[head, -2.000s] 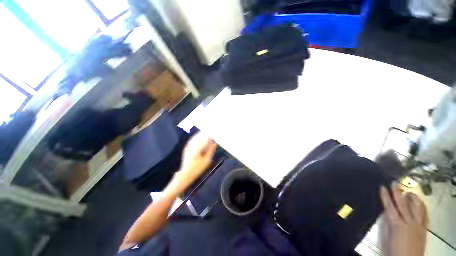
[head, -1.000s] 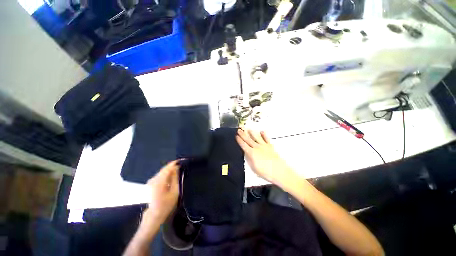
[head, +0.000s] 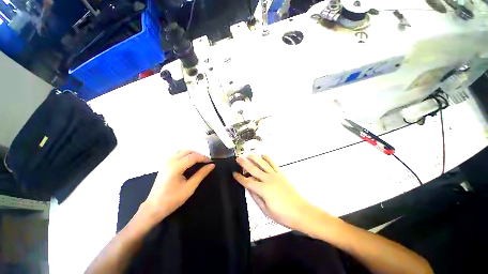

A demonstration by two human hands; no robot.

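A black panel [head: 198,225] lies plain side up on the white table, its top edge at the presser foot and needle area [head: 243,140] of the sewing machine [head: 342,59]. My left hand [head: 179,184] rests on the panel, thumb and fingers at its top edge beside a small metal plate [head: 220,147]. My right hand [head: 267,187] lies along the panel's right edge, fingertips close to the foot. The needle point and the exact edge under my fingertips are hidden. The label side of the panel does not show.
A stack of black panels [head: 61,144] with a small yellow label stands on the table [head: 134,118] at the left. A blue crate [head: 120,61] is behind it. Red-handled thread snips [head: 369,138] lie under the machine arm, with a black cord [head: 409,170] and a thin red wire nearby.
The loose dark panel my left hand was moving now lies over the work, covering the labelled panel. My left hand has come up near the foot. The view has moved closer to the machine.
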